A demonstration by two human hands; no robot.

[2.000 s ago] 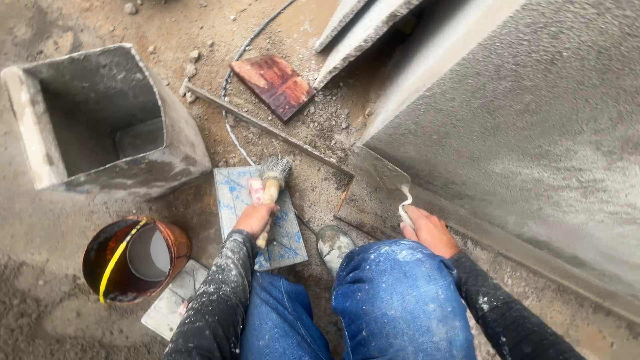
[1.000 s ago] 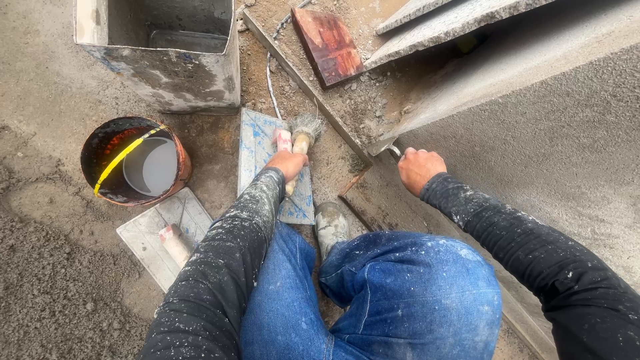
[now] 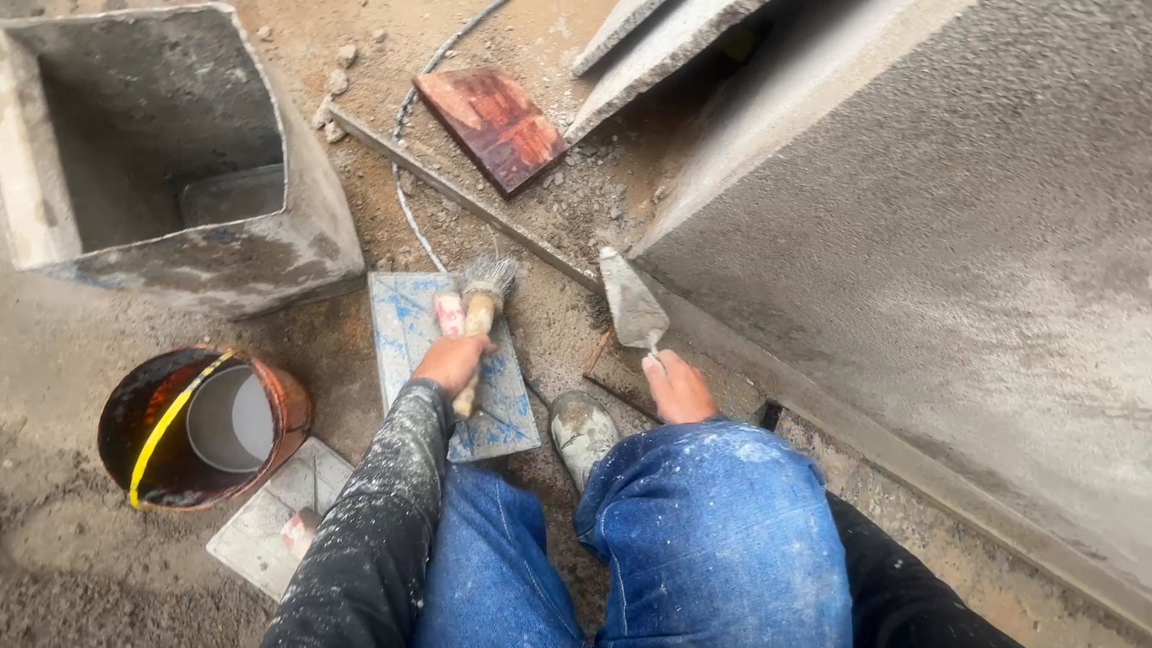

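My left hand [image 3: 456,362] grips the wooden handle of a masonry brush [image 3: 481,306], its bristles pointing away from me. Beneath them lies a blue-stained rectangular float [image 3: 414,328] with a pinkish handle beside the brush; whether my fingers also hold the float is hidden. My right hand [image 3: 679,389] is closed round the handle of a pointing trowel [image 3: 634,304], its blade directed forward beside the corner of a rough plastered slab [image 3: 900,234]. A second float [image 3: 297,517] lies by my left forearm, partly covered by it.
A bucket [image 3: 292,409] with a yellow handle and greyish liquid stands at left, below a hollow concrete box [image 3: 315,216]. A long straight bar [image 3: 459,196], a cable [image 3: 402,193] and a reddish board [image 3: 495,130] lie ahead. Concrete slabs [image 3: 661,67] lean at the top.
The trowel blade, mostly hidden by the slab's edge a second ago, now shows fully as my right hand has drawn back toward my knee. My left hand still holds the brush. The view has shifted.
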